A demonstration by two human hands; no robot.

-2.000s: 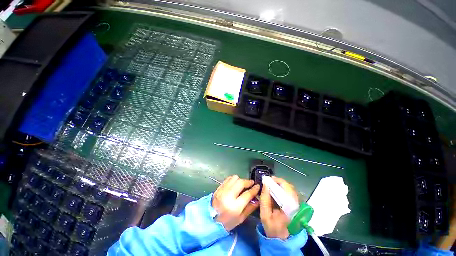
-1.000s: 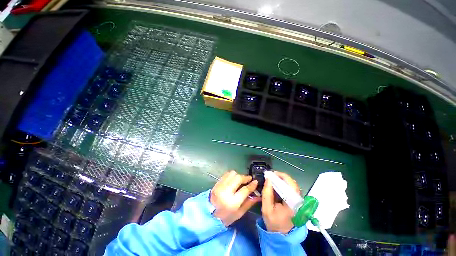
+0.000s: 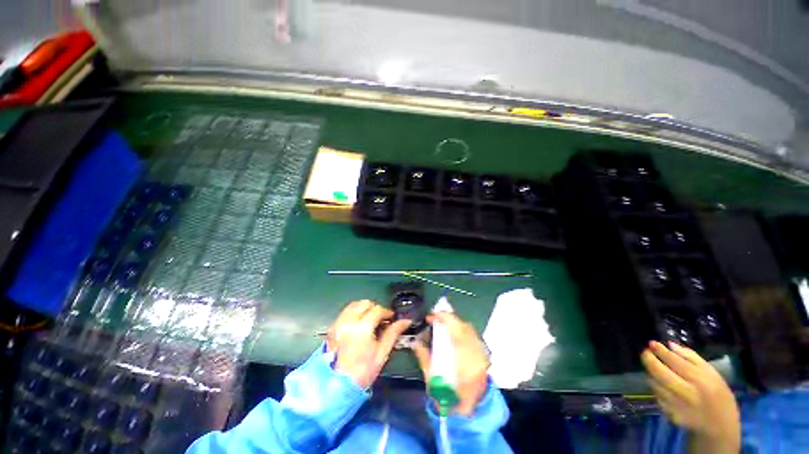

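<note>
A small black housing (image 3: 408,305) with a round glossy centre is held at the front of the green mat. My left hand (image 3: 359,341) grips its left side between thumb and fingers. My right hand (image 3: 463,362) holds the white dispensing syringe (image 3: 442,348) and touches the housing's right side with its fingertips. The syringe stands nearly upright in view, its tip beside the housing and not over its centre. Its green end cap (image 3: 443,392) and pale hose run down towards my sleeve. A small dark block shows just behind the housing; I cannot tell if it is separate.
A black pocket tray (image 3: 457,199) and small cardboard box (image 3: 333,184) lie behind. Thin rods (image 3: 430,272) and white tissue (image 3: 519,339) lie on the mat. Clear blister trays (image 3: 226,191) are left, stacked black trays (image 3: 599,266) right. Another person's hand (image 3: 696,395) is at the lower right.
The view has shifted, showing more at right. The syringe has swung from slanting across the housing to nearly upright beside it. The other person's hand has come further into view by the stacked trays.
</note>
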